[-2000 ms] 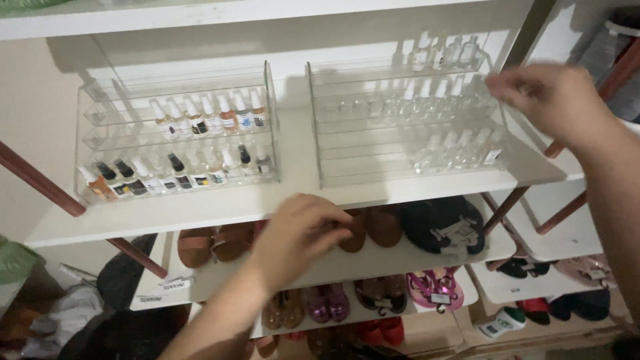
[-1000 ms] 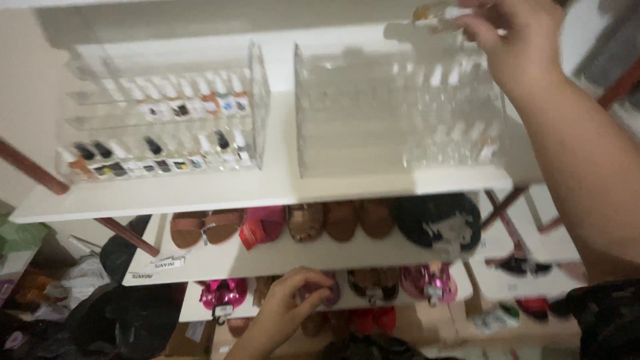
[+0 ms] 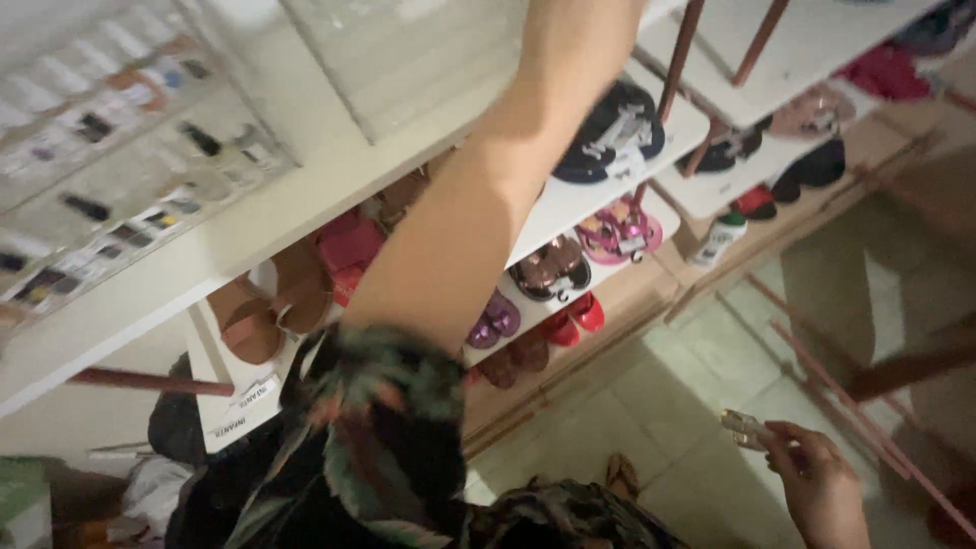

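Observation:
My right hand [image 3: 820, 473], low at the right, has its fingers closed on a small clear glass bottle [image 3: 741, 428] with a gold-coloured part; whether there is more than one is too blurred to tell. The hand is held out over the tiled floor. My left forearm [image 3: 488, 206] crosses the shelf front and runs out at the top edge, so my left hand is hidden from view. At the upper left a clear tiered rack [image 3: 244, 114] holds rows of small labelled bottles [image 3: 133, 236] on the white shelf. Part of another clear rack [image 3: 358, 84] shows beside it.
Below the white shelf edge [image 3: 175, 286], lower shelves carry brown sandals [image 3: 248, 324], dark slippers [image 3: 610, 137], pink flip-flops [image 3: 621, 229] and red shoes [image 3: 576, 319]. A white bottle with a green cap [image 3: 718, 238] lies near the floor. Reddish bars [image 3: 831, 389] cross the right side.
The view has turned strongly. My right hand, at the right-hand rack with a small bottle one second ago, is now low over the floor. My left hand has gone from view, its arm reaching up.

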